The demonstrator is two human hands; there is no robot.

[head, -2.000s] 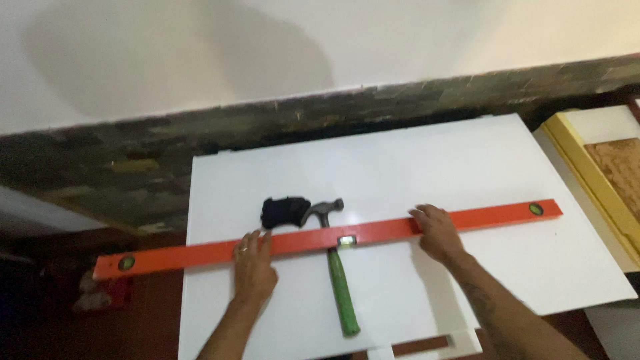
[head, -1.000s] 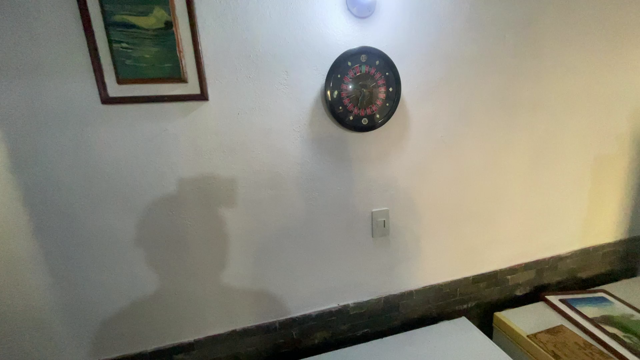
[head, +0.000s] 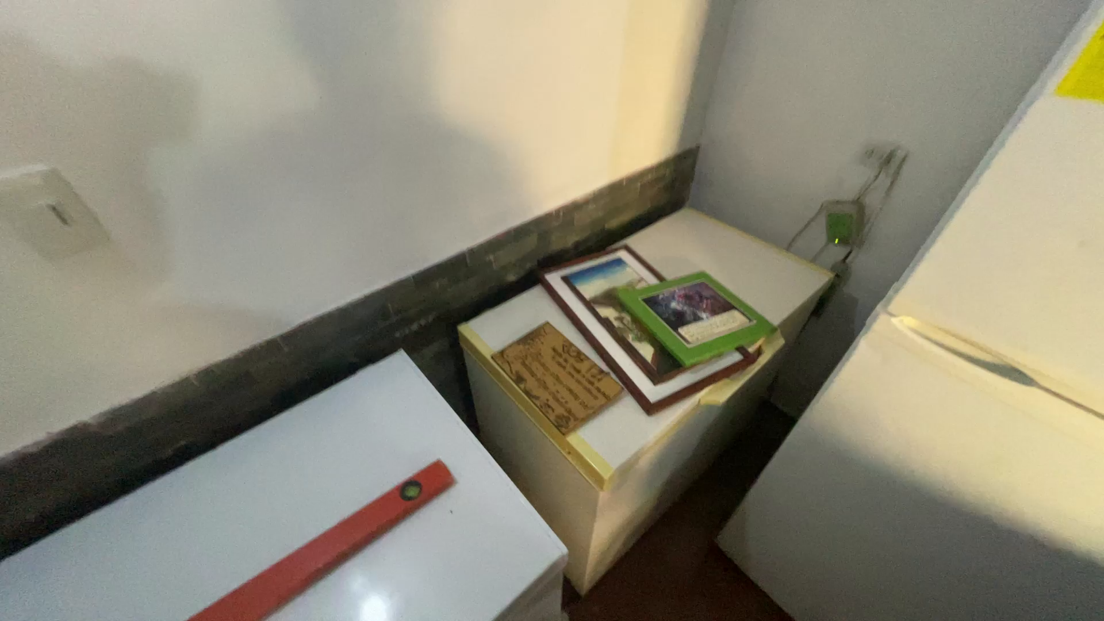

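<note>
Neither of my hands shows in the head view. A red spirit level [head: 332, 548] lies on the white top [head: 285, 470] at the lower left, its near end cut off by the frame's bottom edge. One round vial shows near its far end. On a white chest with yellow edging [head: 539, 483] lie a brown wooden plaque with writing [head: 556, 377], a framed picture with a dark red frame [head: 595, 332] and a green-framed picture [head: 697, 317]. The green one overlaps the larger frame.
A white refrigerator [head: 931, 466] stands at the right. Behind the chest runs a dark stone wall band [head: 552, 237]. A wall switch [head: 53, 214] is at the left, and a green-lit plug device with cords [head: 841, 224] hangs on the right wall.
The view has swung up, then right and down. Two seconds ago both hands were on the spirit level beside a green-handled hammer; hands and hammer are now out of view.
</note>
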